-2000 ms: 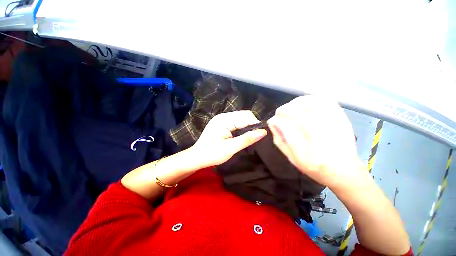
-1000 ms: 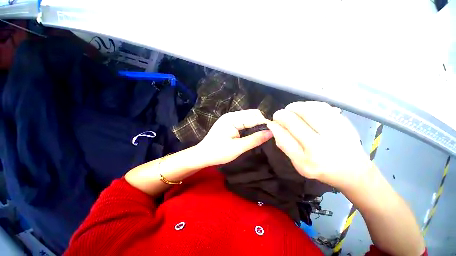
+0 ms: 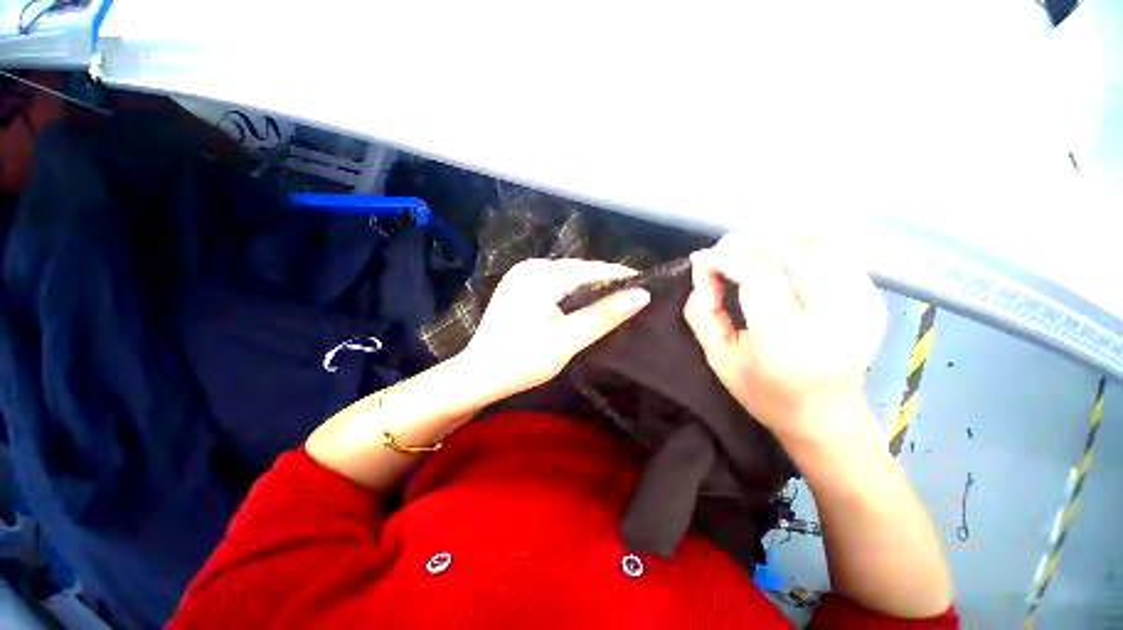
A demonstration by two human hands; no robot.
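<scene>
A dark brown cloth (image 3: 659,351) hangs from both hands over the lap, with one flap lying against the red top. My left hand (image 3: 536,322) pinches its upper edge between thumb and fingers. My right hand (image 3: 782,320) grips the same edge farther right, and the seam runs taut between the hands. I cannot tell whether the right hand also holds a small tool. A plaid cloth (image 3: 453,330) with pale yellowish lines is bunched behind the left hand, under the table edge.
A white table (image 3: 591,99) spans the top, with a measuring scale (image 3: 1010,295) at its right edge. A navy garment heap (image 3: 111,332) lies left, beside a blue bar (image 3: 357,202). Dark offcuts (image 3: 788,523) and yellow-black tape (image 3: 913,375) are at the right over grey floor.
My hands have moved apart, exposing a stretch of the cloth's edge between them. The right hand has turned and its fingers have shifted. A brown flap now hangs lower over the red top.
</scene>
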